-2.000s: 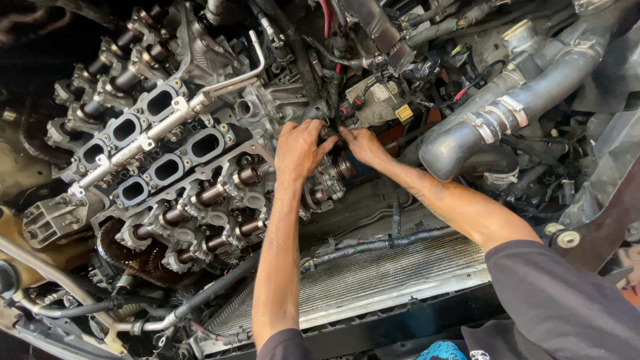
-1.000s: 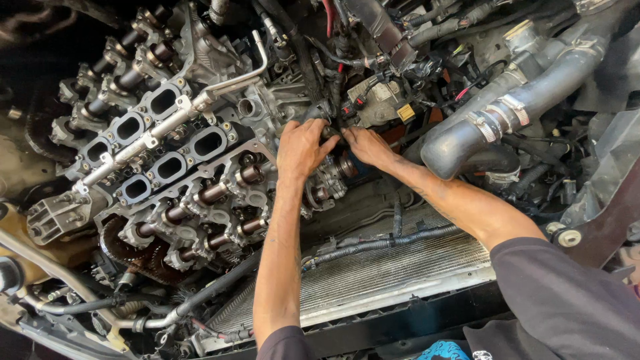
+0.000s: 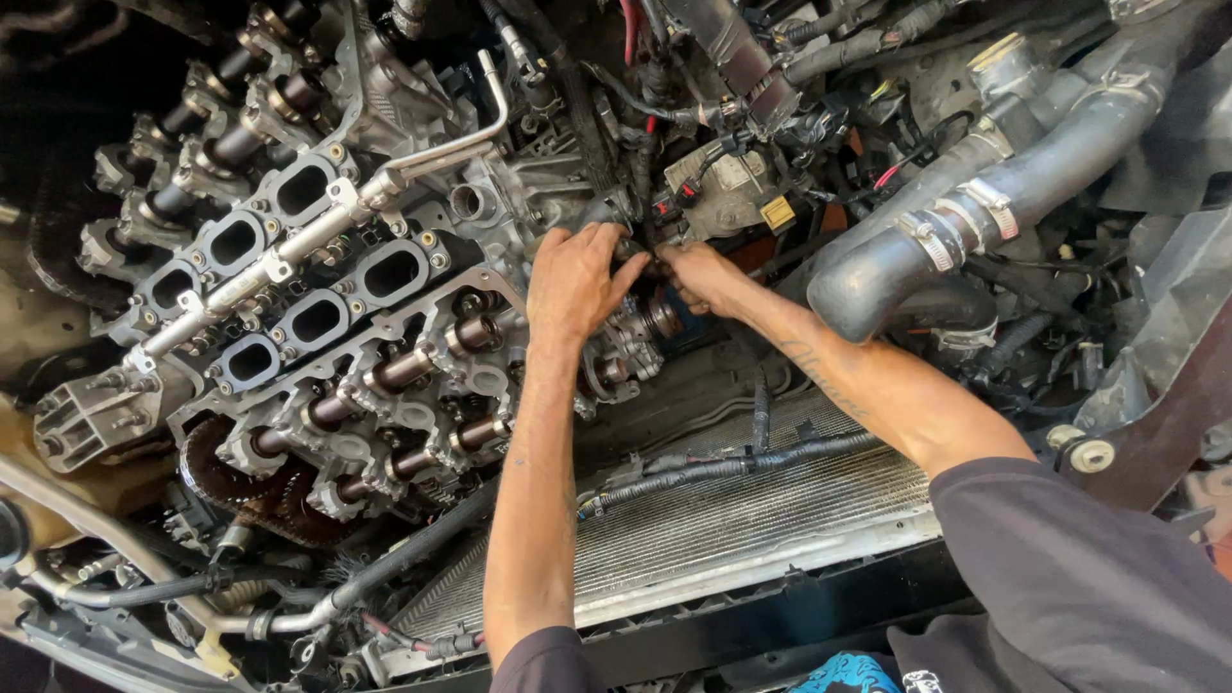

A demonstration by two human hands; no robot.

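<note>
My left hand [image 3: 580,287] lies at the right end of the opened engine [image 3: 385,318], its fingers curled over a dark part whose kind I cannot tell. Just right of it is my right hand [image 3: 701,277], fingers bent and tips hidden among dark parts beside the wiring. What either hand grips is hidden. Below and between them shows a round metal part [image 3: 658,318]. Camshafts [image 3: 399,371] lie exposed in the cylinder head to the left, near oval intake ports [image 3: 394,273] and a metal fuel rail [image 3: 260,287].
A large black intake hose [image 3: 1049,173] with metal clamps [image 3: 932,239] is at the right, close above my right forearm. Wiring connectors [image 3: 689,191] and a yellow-tabbed part [image 3: 777,213] sit above my hands. A radiator [image 3: 770,500] with a sheathed harness [image 3: 712,474] runs below.
</note>
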